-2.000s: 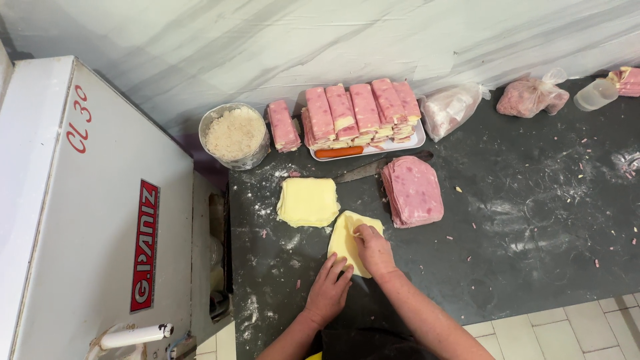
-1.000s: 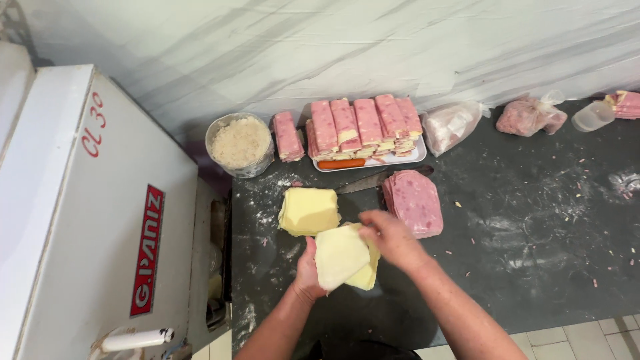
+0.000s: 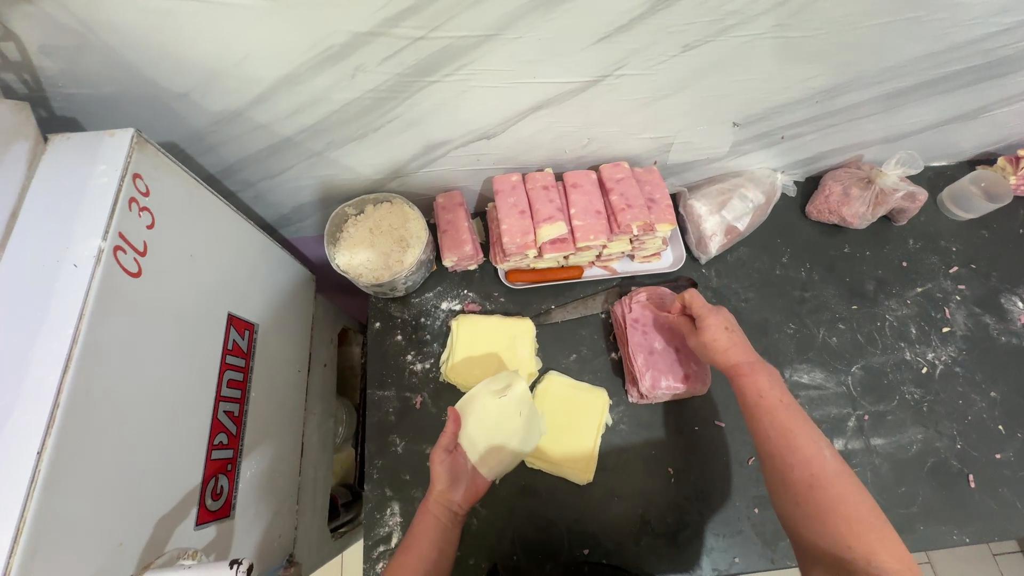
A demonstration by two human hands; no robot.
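On my left hand (image 3: 458, 470) lies a pale slice of cheese (image 3: 498, 424), thumb at its edge. Behind it is a stack of yellow cheese slices (image 3: 490, 344), and just to its right another yellow stack (image 3: 570, 428). My right hand (image 3: 710, 330) pinches the top right corner of the upper slice on a stack of ham slices (image 3: 660, 352). A knife (image 3: 578, 306) lies behind the stacks, its handle partly behind the ham. Farther back, a white tray (image 3: 677, 256) holds piled blocks of layered ham and cheese (image 3: 588, 208) and an orange sausage-like stick (image 3: 544, 274).
A tub of white crumbly food (image 3: 380, 244) and a single ham block (image 3: 458, 230) stand left of the tray. To its right are a plastic bag (image 3: 732, 210), a bag of pink food (image 3: 864, 192) and a clear cup (image 3: 974, 195). A white machine (image 3: 168, 336) borders the dark counter (image 3: 840, 432).
My right hand has moved from the cheese to the ham stack. My left hand has lifted a pale slice off the counter, moving it left of the front cheese stack.
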